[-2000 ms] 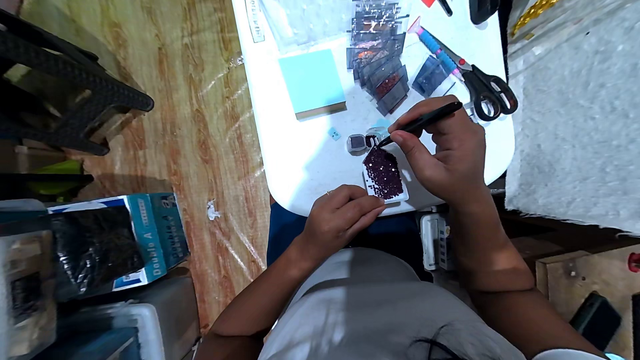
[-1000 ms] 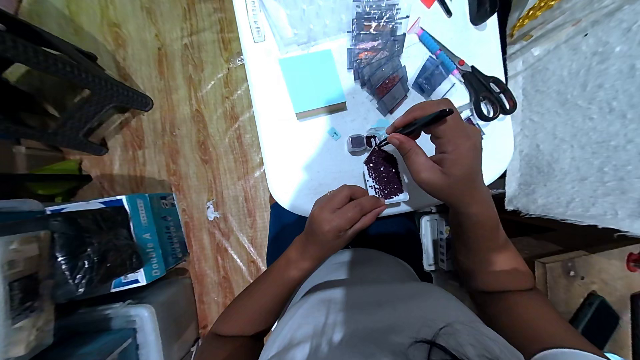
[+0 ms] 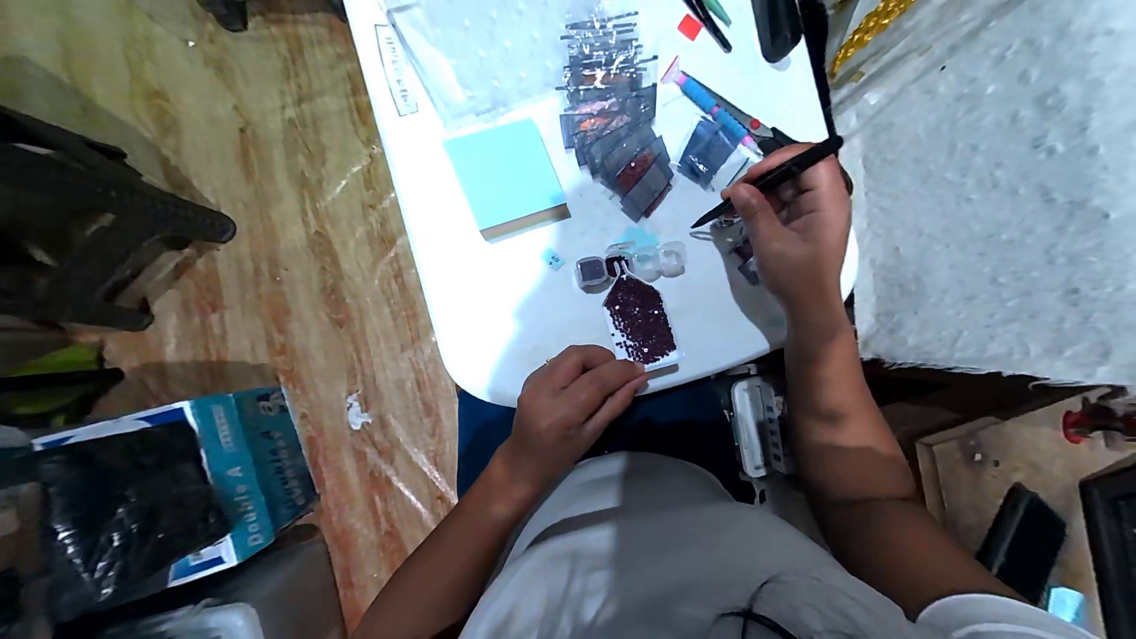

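Observation:
Dark red beads lie in a small white tray point(image 3: 641, 321) near the table's front edge, its spout against small clear lidded containers point(image 3: 592, 272). My left hand point(image 3: 575, 399) holds the near end of this tray between its fingers. Up and to the right, my right hand point(image 3: 794, 226) grips a pair of black pointed tweezers point(image 3: 769, 182), tips pointing left above the table. Beneath and beside this hand are small dark packets point(image 3: 745, 257), partly hidden. Several small plastic bags point(image 3: 635, 169) with dark and reddish contents overlap beyond the containers.
A light blue pad point(image 3: 506, 173) lies left of the bags on the white table point(image 3: 479, 311). A blue and pink pen-like tool point(image 3: 714, 106) lies at the back right, near scissors mostly covered by my right hand. Black stool legs point(image 3: 106, 222) and a paper carton point(image 3: 253, 470) stand at left.
My right hand with the tweezers has moved away from the containers and tray, to the right, and now covers much of the scissors. My left hand stays at the tray.

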